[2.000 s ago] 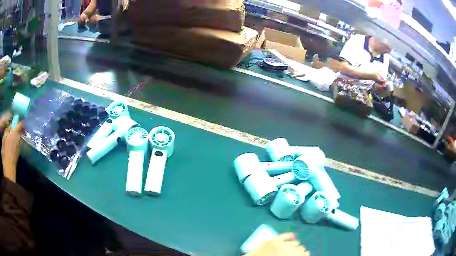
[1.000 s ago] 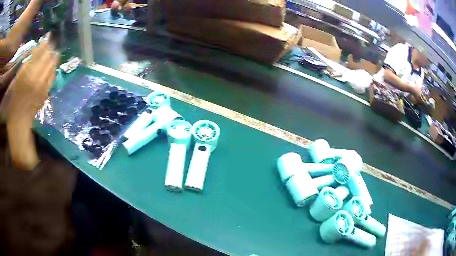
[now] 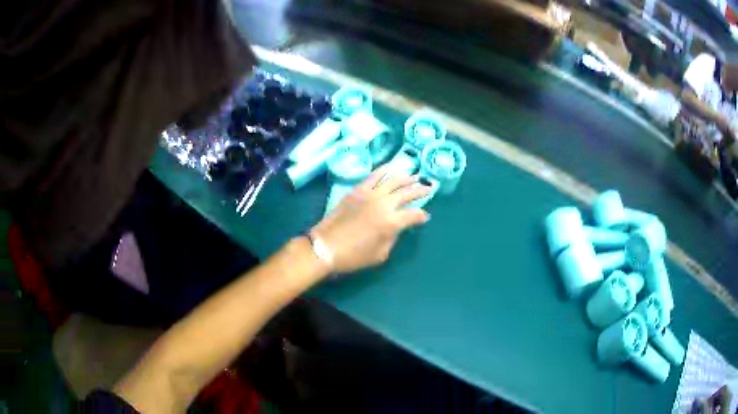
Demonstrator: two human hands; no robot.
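Observation:
My left hand (image 3: 368, 222) reaches in from the lower left, palm down, with a band at the wrist. Its fingers curl over the handles of turquoise fans and partly hide them. One fan head (image 3: 443, 162) shows just beyond the fingertips, with another (image 3: 425, 129) behind it. More fans (image 3: 350, 101) lie close together to the left of these. A loose pile of fans (image 3: 578, 267) lies on the right of the green bench. My right hand cannot be made out; a small dark-brown patch at the bottom right edge is unclear.
Black round parts (image 3: 271, 117) lie on shiny clear plastic at the left. A neighbour's dark sleeve and body (image 3: 105, 97) cover the upper left. A white sheet (image 3: 704, 372) is at the lower right. The conveyor (image 3: 502, 105) runs behind a pale strip.
The view has swung left and down. My left hand has come in over the left fans, where one more fan head shows. The neighbour's body now covers more of the upper left.

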